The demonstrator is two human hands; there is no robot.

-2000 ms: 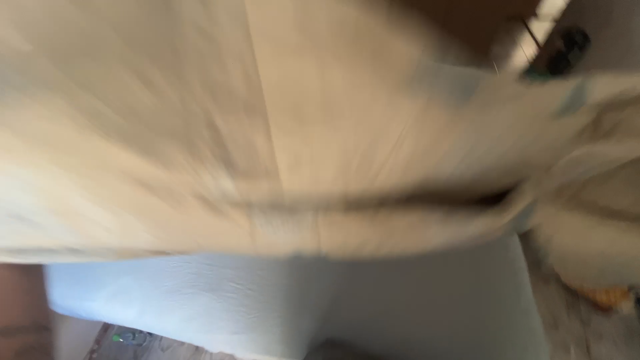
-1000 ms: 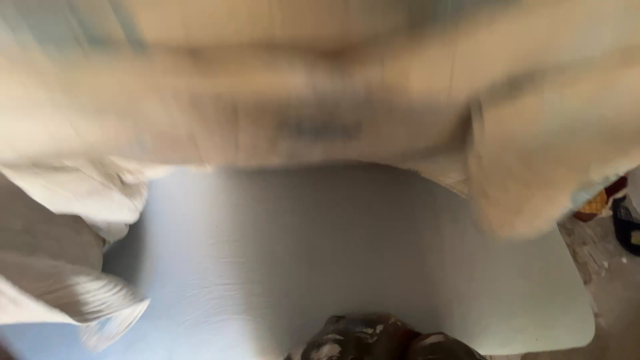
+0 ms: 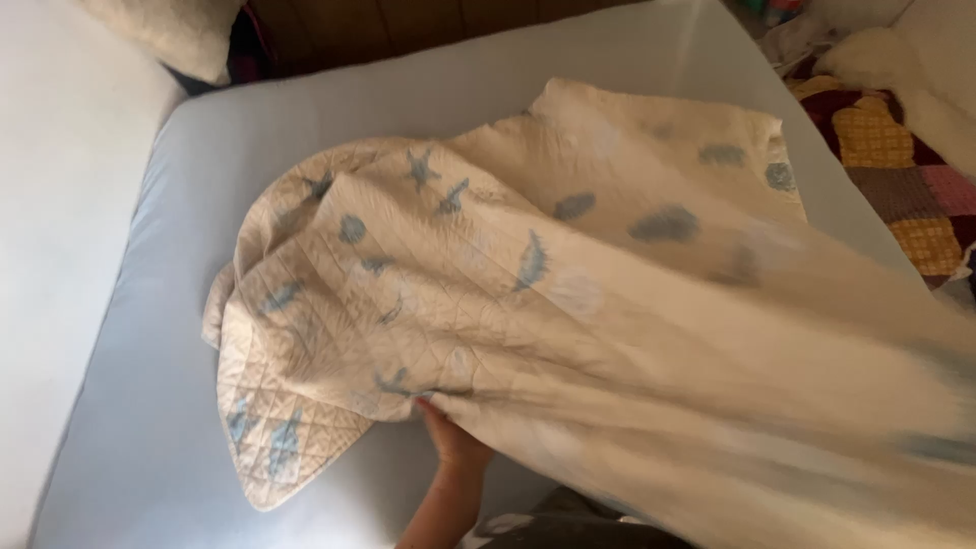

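A beige quilt with blue sea-creature prints (image 3: 473, 282) lies rumpled over a mattress with a light blue fitted sheet (image 3: 130, 381). My left hand (image 3: 455, 438) grips the quilt's near edge at the lower middle, with its fingers partly under the cloth. To the left of that hand, a rounded quilted corner rests on the sheet. From there the quilt stretches, blurred, to the lower right and out of view. My right hand does not show; the quilt or the frame's edge hides it.
Brown wood panelling (image 3: 427, 23) runs behind the mattress. A cream cushion or cloth (image 3: 183, 38) is at the upper left, beside a white wall (image 3: 61, 191). Beyond the mattress's right edge lie a patchwork blanket (image 3: 900, 191) and pale bedding (image 3: 869, 61).
The quilt, earlier a blurred spread across the upper view, now lies bunched on the mattress and stretches to the lower right. My left hand has come into view on its edge.
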